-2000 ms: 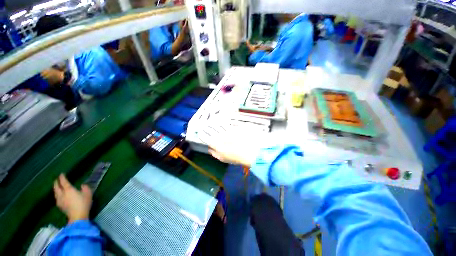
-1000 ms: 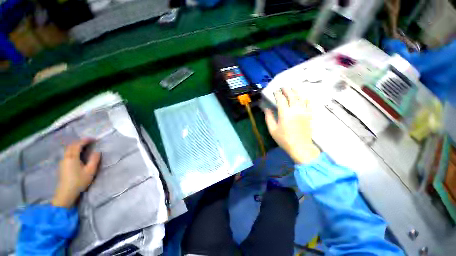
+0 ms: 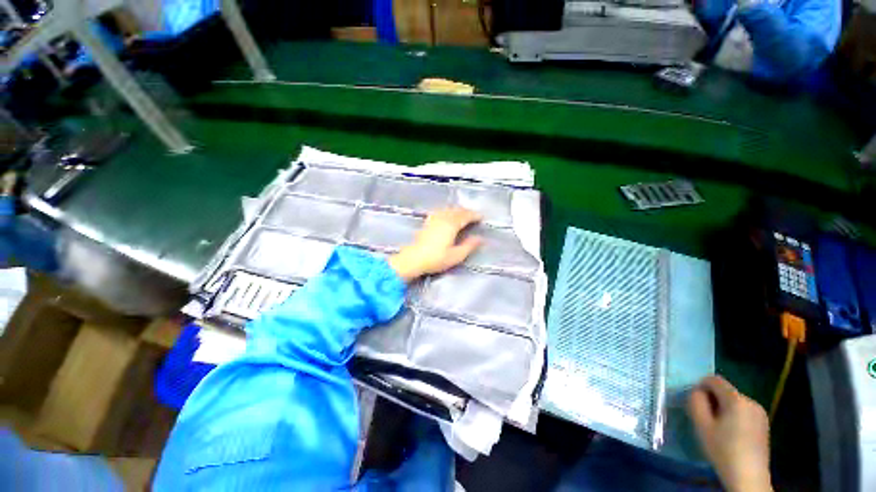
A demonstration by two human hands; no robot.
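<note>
The grey frame tray lies on crumpled white liners on the green bench in front of me. My left hand rests over its pockets, fingers slightly bent; whether it touches or holds anything there I cannot tell. A phone middle frame shows in the tray's near left pocket, partly behind my left sleeve. The pale blue sticker sheet lies right of the tray. My right hand is at the sheet's near right corner, fingers curled, somewhat blurred; I cannot tell whether it holds anything.
Another phone middle frame lies on the bench behind the sheet. The teach pendant with its orange connector is at the right, beside blue blocks. A cardboard box stands at lower left. A person in blue is across the bench.
The view has swung left, bringing the tray to the middle and the machine almost out of view. My right hand has left the white machine table for the sticker sheet. My left hand remains over the tray.
</note>
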